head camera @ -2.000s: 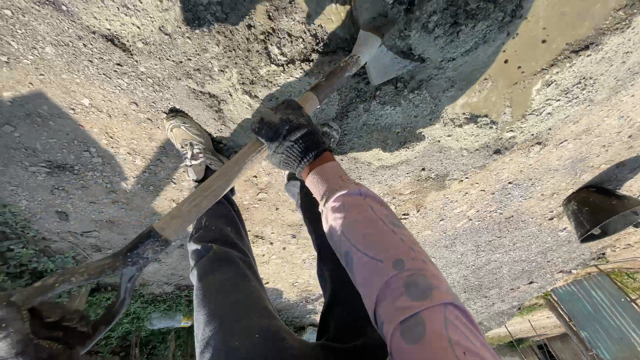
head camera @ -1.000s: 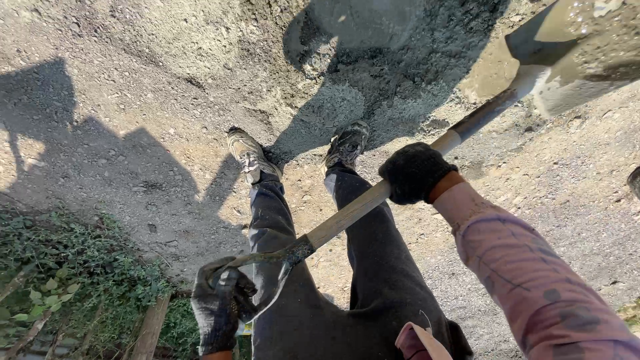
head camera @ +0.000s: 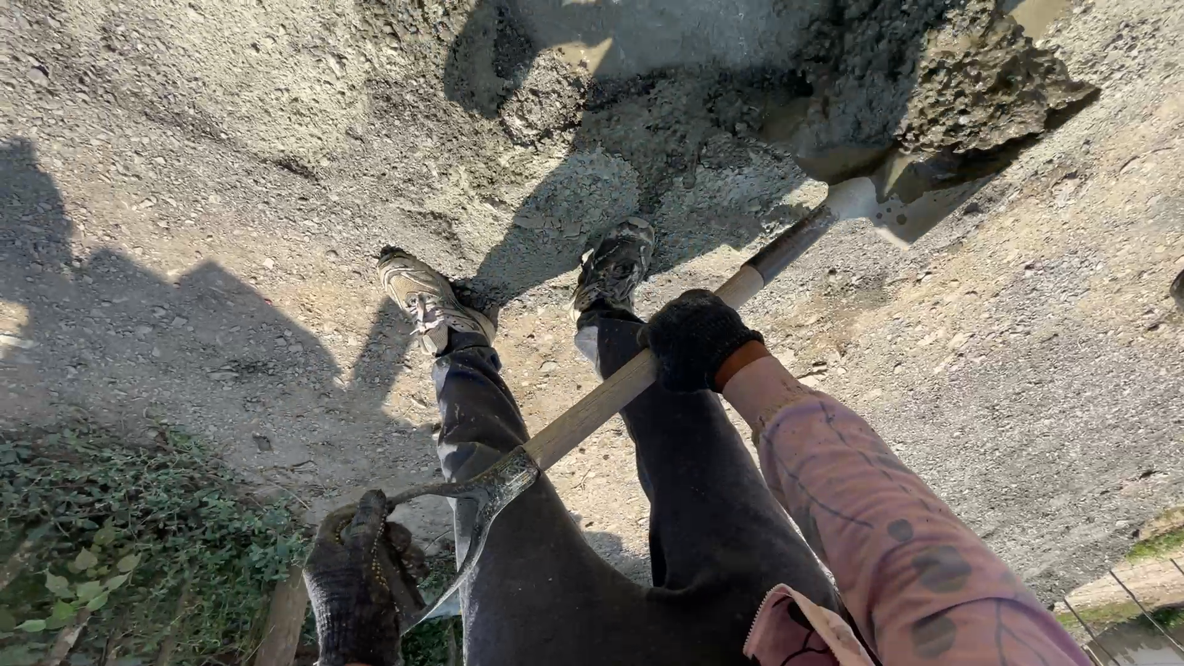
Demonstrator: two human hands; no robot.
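A shovel with a wooden shaft [head camera: 597, 407] lies diagonally across the view, over my legs. In its dark D-shaped handle [head camera: 495, 490], at lower left, my left hand [head camera: 361, 573] is closed round the grip in a dark, dirty knit glove. My right hand [head camera: 698, 340], in a black glove, grips the middle of the shaft. The metal blade [head camera: 911, 217] is at upper right, with lumpy wet grey mix [head camera: 985, 88] on and beside it; part of the blade is hidden under the mix. Its near corner shows bare, wet metal.
A wet grey patch of mix [head camera: 684, 37] spreads at the top centre. My two shoes [head camera: 430, 296] stand on gravelly ground below it. Green plants [head camera: 139, 518] and a wooden post [head camera: 282, 620] are at lower left. A dark object shows at the right edge.
The shovel blade has swung right from the wet patch where it was two seconds ago. Lumpy mix now shows at the blade. Both hands keep hold of the shovel. The view has shifted.
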